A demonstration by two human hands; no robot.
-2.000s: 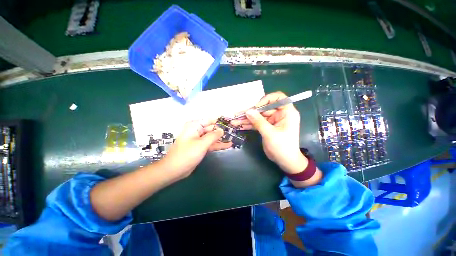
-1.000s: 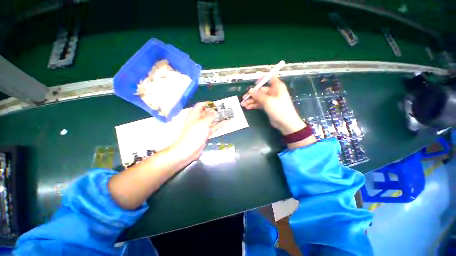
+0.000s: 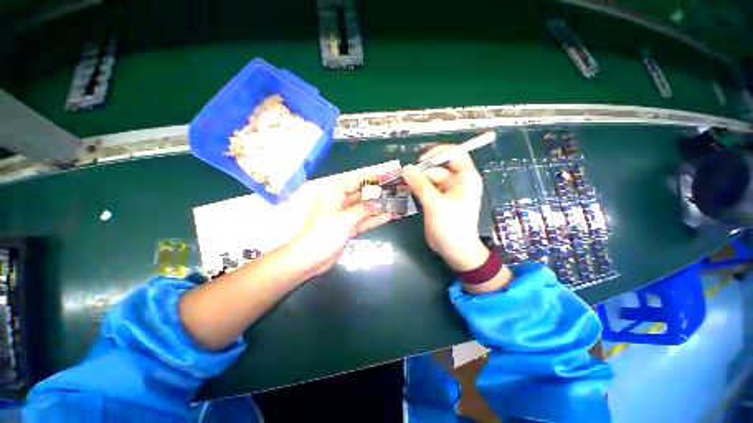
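Observation:
My left hand (image 3: pixel 334 223) holds a small silver and dark circuit board (image 3: pixel 390 200) between thumb and fingers, above the right end of the white sheet (image 3: pixel 239 216). My right hand (image 3: pixel 450 198) holds pale tweezers (image 3: pixel 454 152), slanting up to the right. Their tip is at the board's upper edge. Whether the tip grips anything is too small to tell. More small dark pieces (image 3: pixel 234 261) lie at the sheet's lower left, partly behind my left forearm.
A blue bin (image 3: pixel 216 147) heaped with white and tan bits stands behind the sheet. A clear blister tray (image 3: pixel 551 219) lies right. A yellow film (image 3: pixel 173 257) and black tray (image 3: pixel 31 318) are left. Phone frames (image 3: pixel 339 37) lie on the belt beyond the rail (image 3: pixel 413 121).
Since a second ago, my right hand has come back left and brought the tweezers to the board. The board has shifted slightly right and down in my left hand and shows its silver face.

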